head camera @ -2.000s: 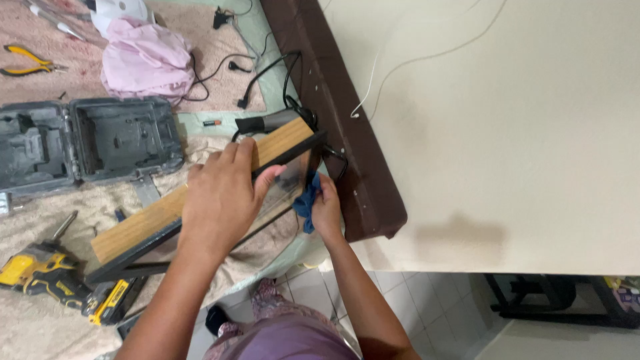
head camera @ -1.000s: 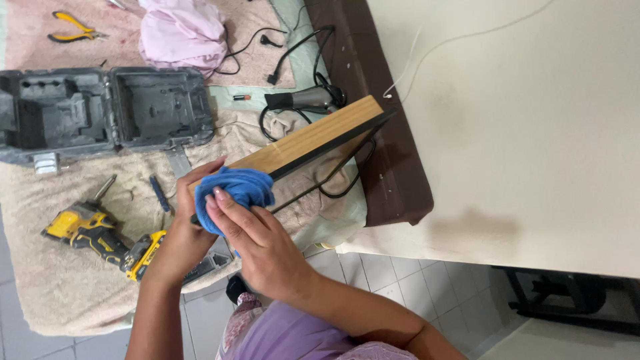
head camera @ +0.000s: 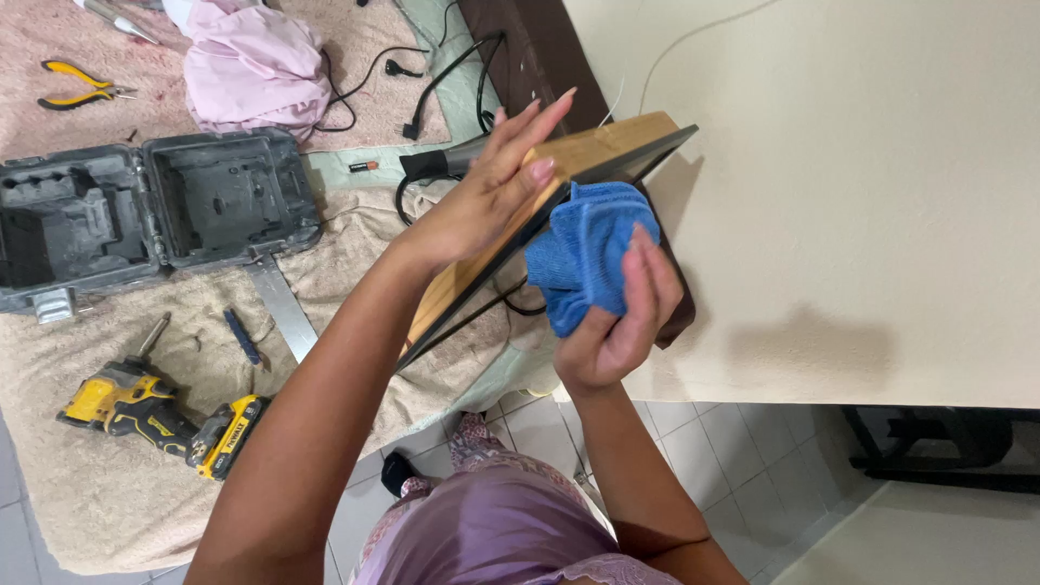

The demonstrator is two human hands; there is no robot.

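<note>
My left hand (head camera: pixel 496 183) lies with its fingers extended against the wooden side of a dark-edged wooden frame or panel (head camera: pixel 634 134), which is held tilted over the towel-covered surface. The thumb rests near the frame's dark edge; whether the fingers grip its far side is hidden. In my right hand (head camera: pixel 626 325) is a bunched blue cloth (head camera: pixel 597 244), close against the dark-edged face of the frame. Behind the frame, partly covered, lies a grey and black corded tool (head camera: pixel 443 162).
To the left are an open grey tool case (head camera: pixel 231 203), a yellow DeWalt cordless driver (head camera: pixel 146 406), a metal strip (head camera: pixel 284 305) and a blue tool (head camera: pixel 242 335). Yellow-handled pliers (head camera: pixel 81 85), pink fabric (head camera: pixel 252 65) and black cables (head camera: pixel 443 77) lie beyond. A beige wall (head camera: pixel 812 203) rises at right.
The blue cloth has moved with my right hand from beside my left hand at the frame's near end to its dark-edged face. My left hand has shifted up along the wooden side.
</note>
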